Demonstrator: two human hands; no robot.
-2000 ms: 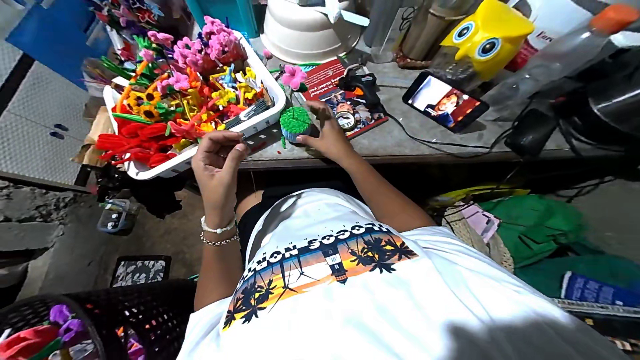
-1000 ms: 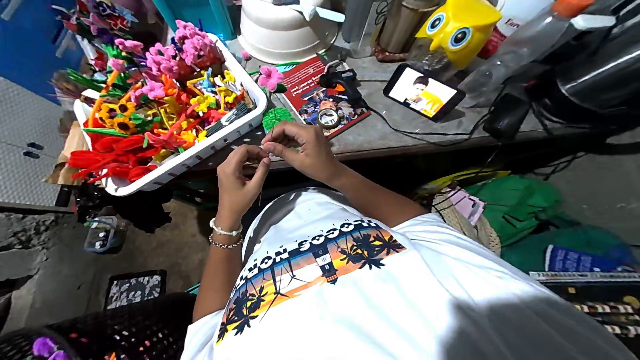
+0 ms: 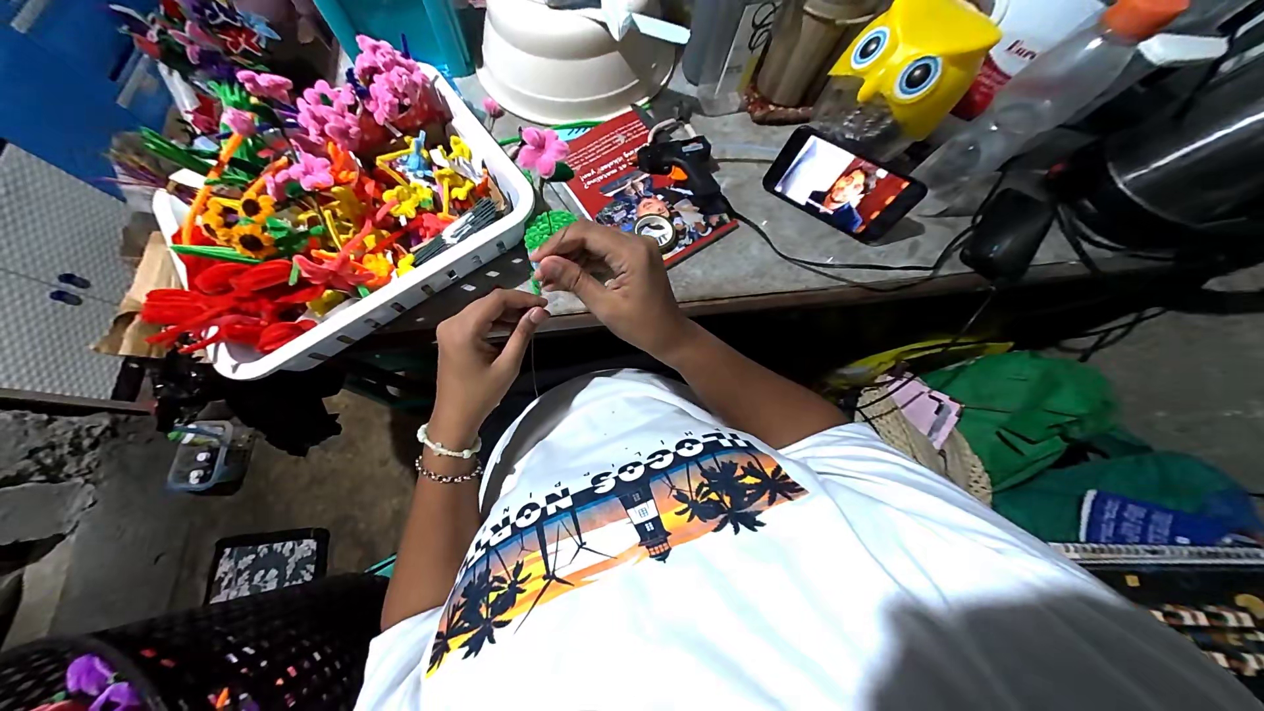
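My left hand (image 3: 486,346) pinches a thin strand between thumb and forefinger, above my lap at the table's edge. Just above and to the right of it, my right hand (image 3: 614,286) also has thumb and forefinger pinched together, seemingly on the same thin strand. Behind my right fingers a green fuzzy piece (image 3: 549,229) shows, partly hidden, on the table beside the basket. A pink pipe-cleaner flower (image 3: 542,152) lies just beyond it. The white plastic basket (image 3: 395,314) on the left holds many pipe-cleaner flowers and bundled stems.
A hot glue gun (image 3: 681,163) and a roll of tape (image 3: 654,232) rest on a red printed booklet (image 3: 614,158). A phone (image 3: 844,184) lies to the right, with black cables (image 3: 839,265) nearby. Behind stand a white tub (image 3: 563,69), a yellow owl-shaped container (image 3: 913,74) and a plastic bottle (image 3: 1037,109).
Two seconds ago my right hand was at the green fuzzy piece; it has since come to my left hand, and both now pinch close together.
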